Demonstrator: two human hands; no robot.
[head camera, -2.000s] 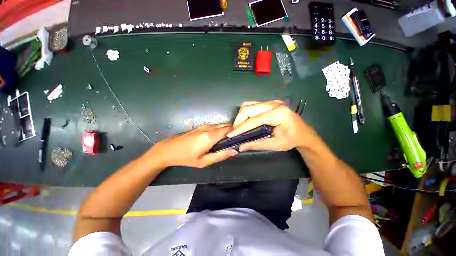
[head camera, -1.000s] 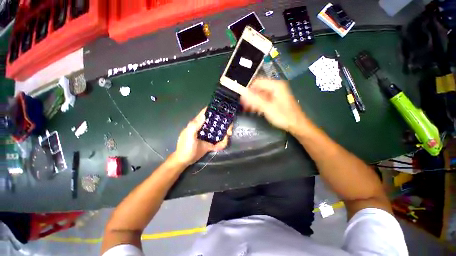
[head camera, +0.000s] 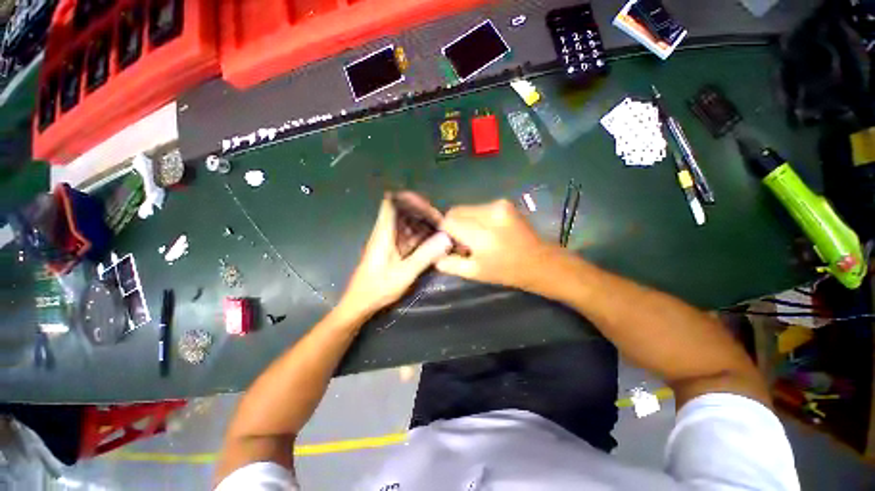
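A dark phone (head camera: 414, 222) is held above the green mat, near its front edge. It is blurred and partly hidden by the fingers, so I cannot tell which face shows. My left hand (head camera: 389, 264) grips it from the left, with the thumb across it. My right hand (head camera: 492, 244) is closed at its right side, with fingertips touching it. Dark tweezers (head camera: 570, 213) lie on the mat just right of my right hand.
A black card with gold emblem (head camera: 450, 135) and a red plug-like block (head camera: 485, 133) lie behind the hands. A green electric screwdriver (head camera: 812, 217), pens (head camera: 687, 158) and a white label sheet (head camera: 635, 131) lie right. Orange-red trays (head camera: 278, 43) stand at the back left; a red box (head camera: 237, 315) is left.
The open flip phone, seen with its light-framed screen half up and keypad showing, is now a smaller dark shape between both hands. My right hand has moved down against it.
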